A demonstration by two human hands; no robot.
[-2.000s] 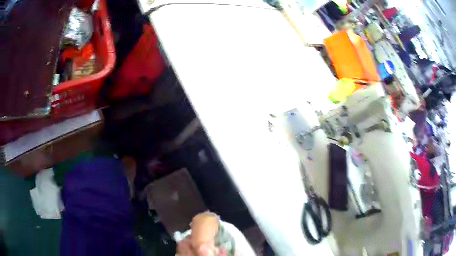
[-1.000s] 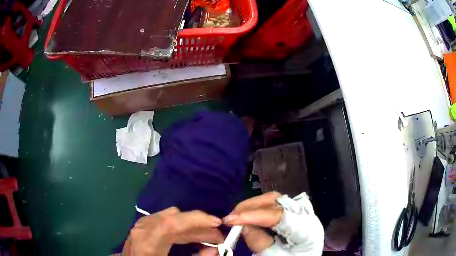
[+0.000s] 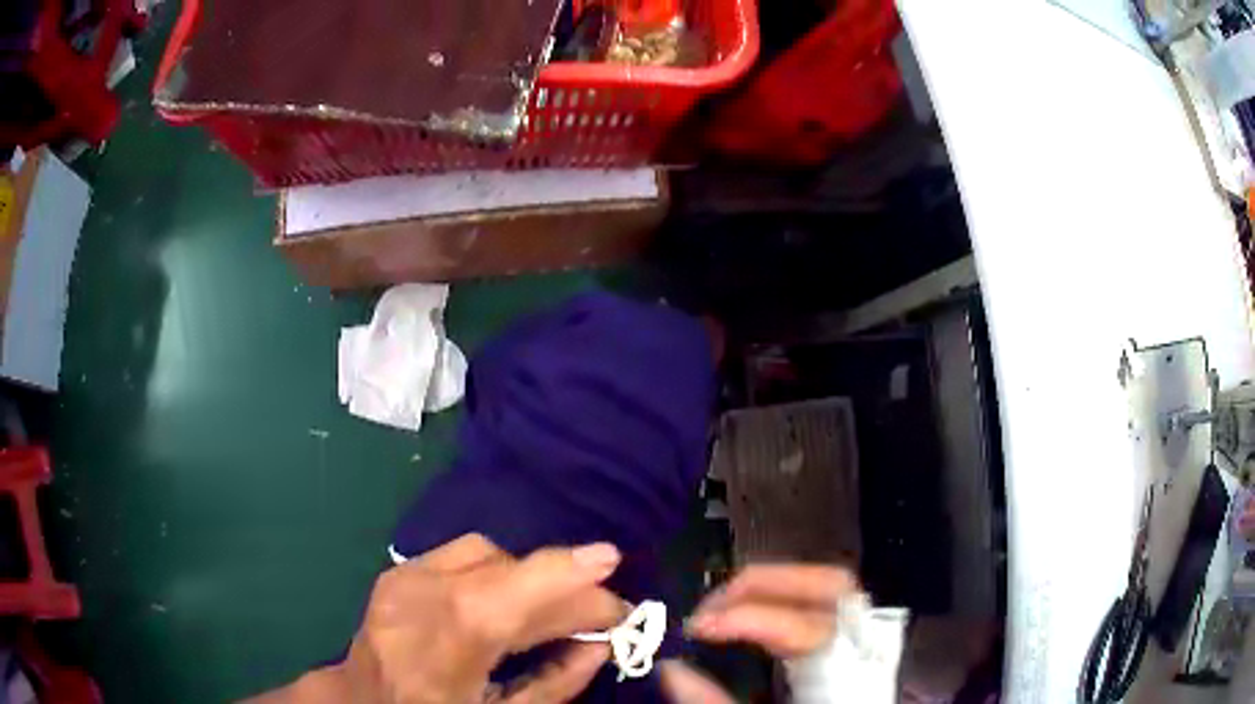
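Observation:
A looped white cord (image 3: 637, 640) shows near the bottom centre, above the dark purple-blue cloth (image 3: 592, 399) over my lap. My bare left hand (image 3: 482, 619) holds the looped cord at its fingertips. A short white end shows at the left side of this hand. My right hand (image 3: 785, 633), in a white glove with bare fingers, is just right of the loops. Its fingers are apart and slightly blurred, with a small gap to the cord. The lower parts of both hands are cut off by the bottom edge.
A long white table (image 3: 1087, 206) runs down the right, with black-handled scissors (image 3: 1118, 640) and a dark flat slab (image 3: 1192, 557). A red basket (image 3: 619, 117) bears a dark board (image 3: 358, 62). A white scrap (image 3: 399, 360) lies on the green floor. A brown pedal-like plate (image 3: 791, 481) is under the table.
The view has swung from the table towards my lap. In the last second the right hand has moved away from the left, and the white cord now shows open loops at the left fingertips.

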